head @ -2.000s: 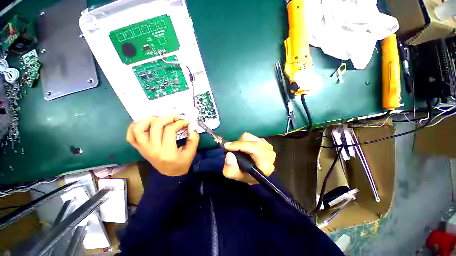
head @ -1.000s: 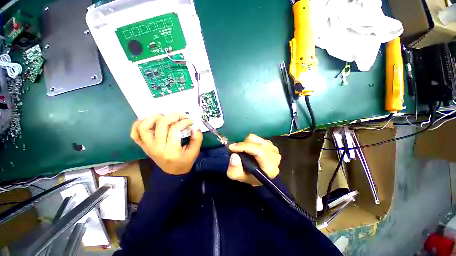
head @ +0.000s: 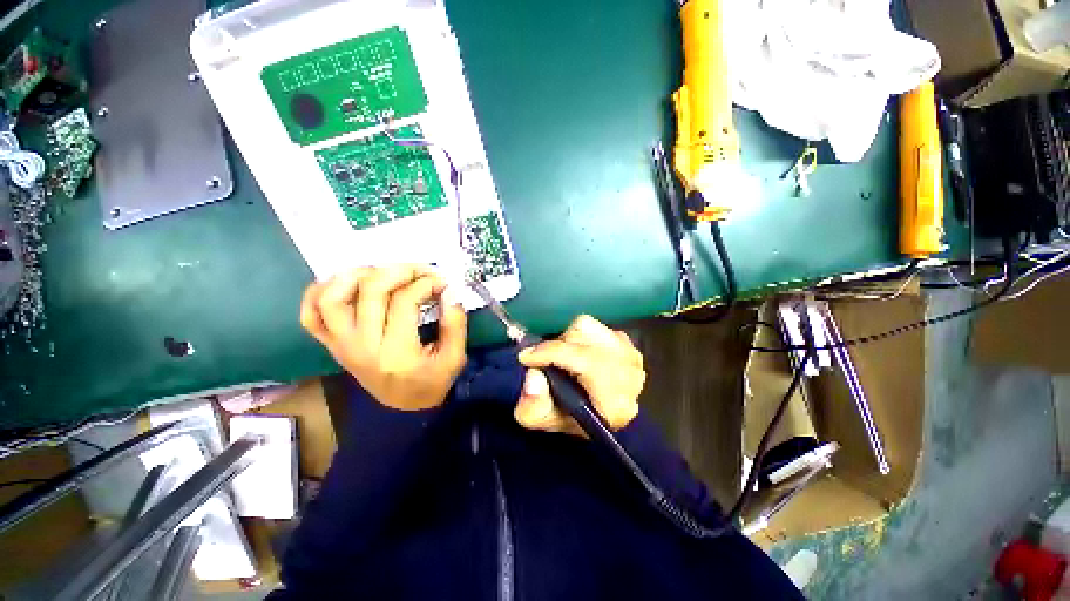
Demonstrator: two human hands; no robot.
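Note:
The white housing (head: 258,176) lies open side up on the green mat, tilted to the left. It holds two larger green circuit boards (head: 340,88) and a small PCB (head: 488,247) at its lower right corner. Thin lead wires (head: 455,176) run down between them. My right hand (head: 583,373) holds the soldering iron (head: 568,392) by its black handle; its metal tip is at the housing's lower corner, beside the small PCB. My left hand (head: 391,336) is at the housing's lower edge, thumb and fingertips pinched near the tip; what they pinch is too small to tell.
A grey mounting plate (head: 158,117) and loose screws (head: 33,252) lie at left. Yellow electric screwdrivers (head: 704,106) lie either side of a crumpled white bag (head: 821,65). Dark slim tools (head: 674,223) lie beside one. Cartons with metal bars (head: 854,382) stand below the bench edge.
The view has shifted slightly. My right hand and the iron have moved slightly toward the housing, and the cord bends more near my lap. My left hand keeps its pose at the housing's edge.

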